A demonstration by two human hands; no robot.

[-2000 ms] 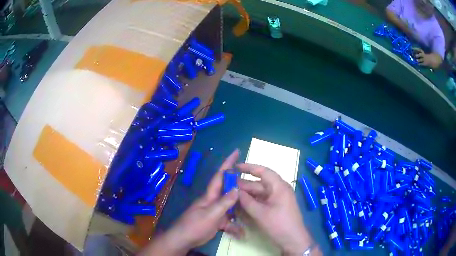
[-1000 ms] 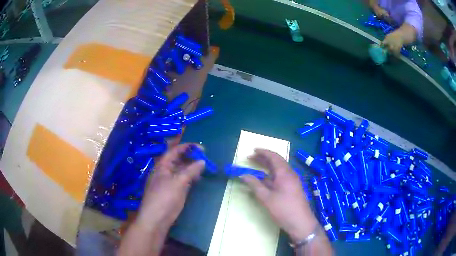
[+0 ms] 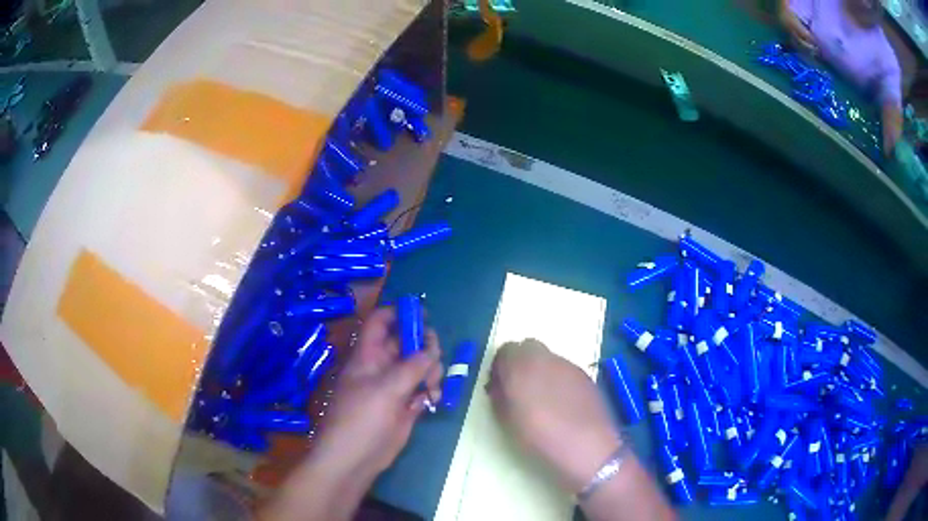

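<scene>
My left hand holds a blue cylinder roughly upright between thumb and fingers. Another blue cylinder with a white band lies on the green bench just right of that hand. My right hand rests over the pale cream sheet, back of the hand up, with its fingertips bent down and hidden, so I cannot tell if it grips anything.
A tan carton with orange tape lies tipped at left, full of blue cylinders. A heap of blue cylinders with white spots lies at right. A pale rail runs behind. A person sits beyond, near a teal part.
My right hand no longer shows a cylinder and has turned down onto the sheet. A white-banded cylinder now lies between the hands. The cylinder in my left hand is now more upright.
</scene>
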